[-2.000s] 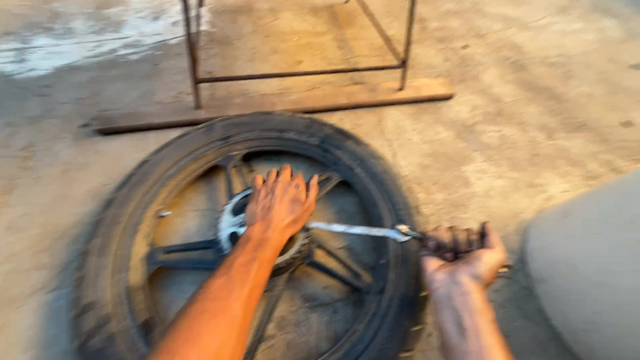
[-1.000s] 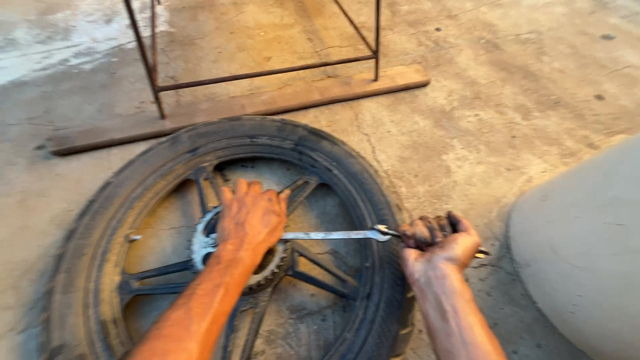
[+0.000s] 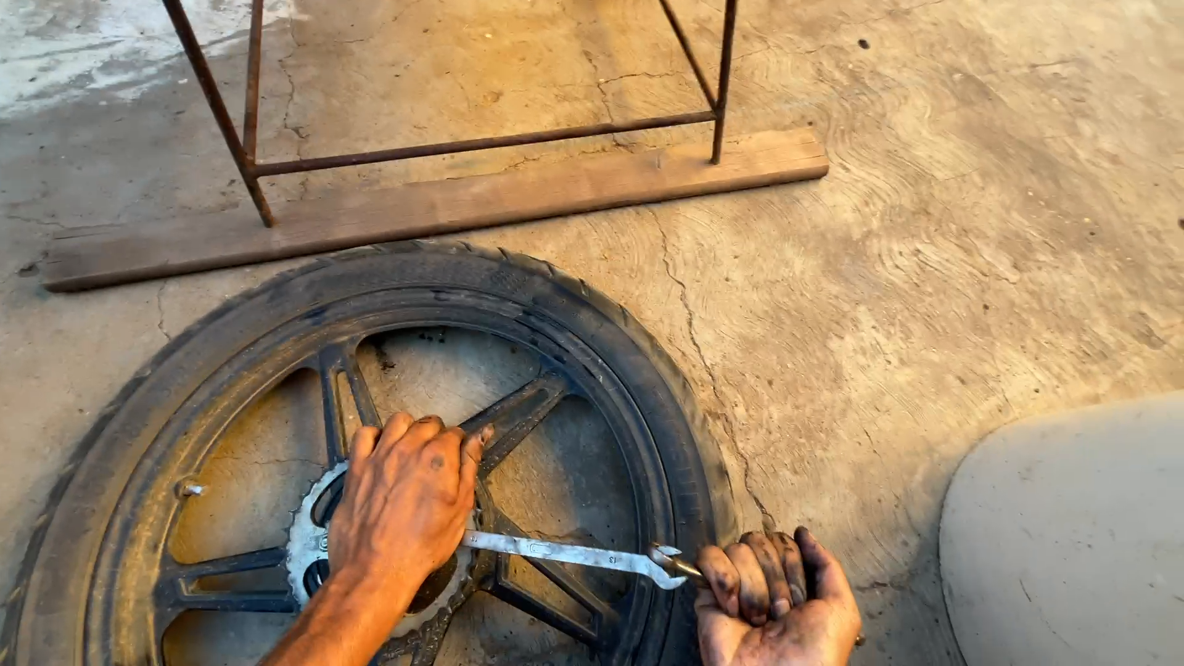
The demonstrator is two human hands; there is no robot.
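A motorcycle wheel with a black tyre (image 3: 638,370) lies flat on the ground, its toothed sprocket (image 3: 303,546) facing up. My left hand (image 3: 407,490) presses palm down over the sprocket and hub, covering the inner end of a steel combination wrench (image 3: 564,552). The wrench reaches right across the spokes, its open jaw over the tyre. My right hand (image 3: 772,592) is closed around a slim metal tool or rod (image 3: 683,566), whose near end meets the wrench's open jaw. The rest of that tool is mostly hidden in my fist.
A wooden plank (image 3: 462,199) lies just beyond the tyre, with a rusty metal frame (image 3: 481,146) standing on it. A smooth pale grey rounded object (image 3: 1073,527) stands at the lower right. The floor is cracked concrete (image 3: 925,277).
Both hands keep their places at the sprocket and at the wrench's outer end. No clear turn of the wrench shows; the view has shifted somewhat.
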